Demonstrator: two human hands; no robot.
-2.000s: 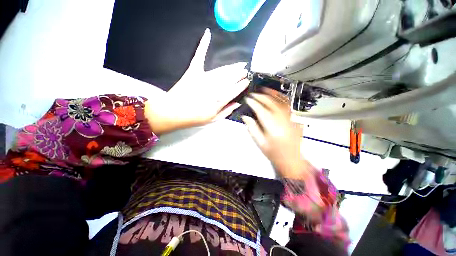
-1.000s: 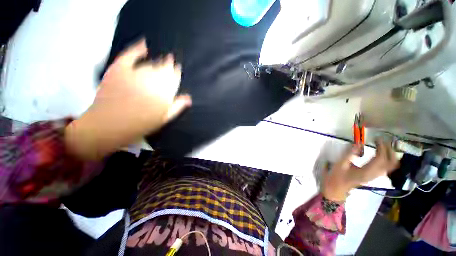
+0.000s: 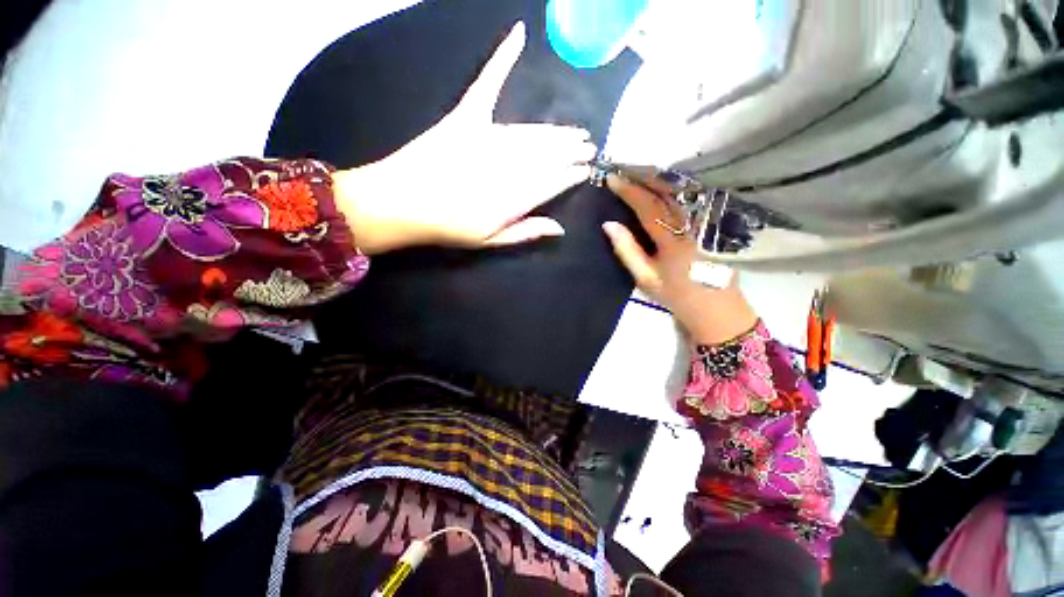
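Note:
A large black cut panel (image 3: pixel 502 309) with a curved edge lies on the white table and hangs over its front edge. My left hand (image 3: pixel 478 181) lies flat on it, fingers spread, fingertips beside the needle area. My right hand (image 3: pixel 665 251) is at the needle area, its fingertips on the panel's right part and partly hidden under the machine head; whether it grips cloth cannot be told. The presser foot and needle (image 3: pixel 707 222) are partly hidden by the white sewing machine (image 3: pixel 805 105).
Orange-red snips (image 3: pixel 819 338) lie on the table right of my right wrist. A light-blue plastic piece (image 3: pixel 593 29) is at the machine head. Black scrap cloth (image 3: pixel 916 429) lies at the table's right end. A yellow-tipped cord (image 3: pixel 403 571) hangs at my chest.
My left hand has moved right across the panel towards the needle. My right hand has left the snips and come to the needle area. The snips have shifted slightly. The panel hangs lower in front.

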